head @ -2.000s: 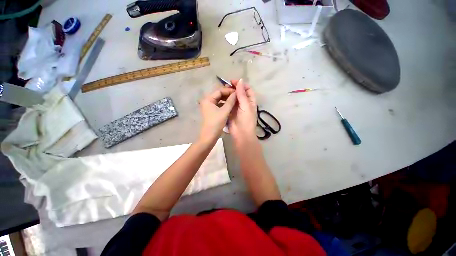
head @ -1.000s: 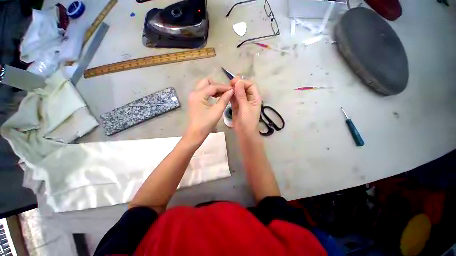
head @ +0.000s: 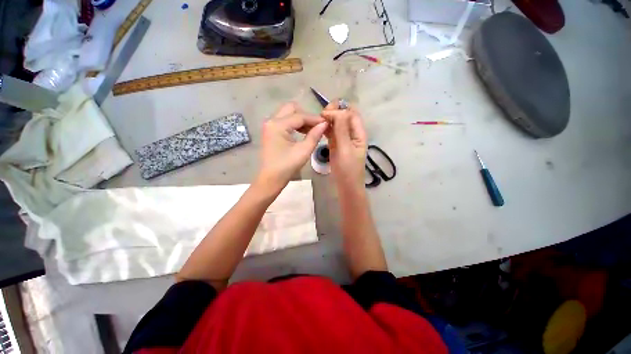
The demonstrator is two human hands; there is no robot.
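Observation:
My left hand (head: pixel 287 142) and my right hand (head: pixel 345 138) meet at the fingertips above the table, thumbs and forefingers pinched. Whatever is between them is too fine to make out. A silver band, possibly a ring thimble (head: pixel 342 104), shows on a right finger. The black shears (head: pixel 382 166) lie beneath my right hand, with the blade tip beyond the fingers and the handles to the right. A white thread spool (head: pixel 320 160) sits between my wrists, partly hidden. The cream-white garment piece (head: pixel 159 214) lies flat, partly under my left forearm.
Crumpled cream cloth (head: pixel 76 148), a speckled block (head: pixel 194 145), a wooden ruler (head: pixel 207 75) and a steam iron (head: pixel 248 28) are left and ahead. Eyeglasses (head: pixel 389 31), white chalk (head: pixel 339 32), a grey pad (head: pixel 522 72) and a teal-handled tool (head: pixel 492 187) are ahead and right.
The view has shifted, so the table items sit a little higher in the picture. My hands have moved slightly apart at the wrists, uncovering the spool; the fingertips remain together.

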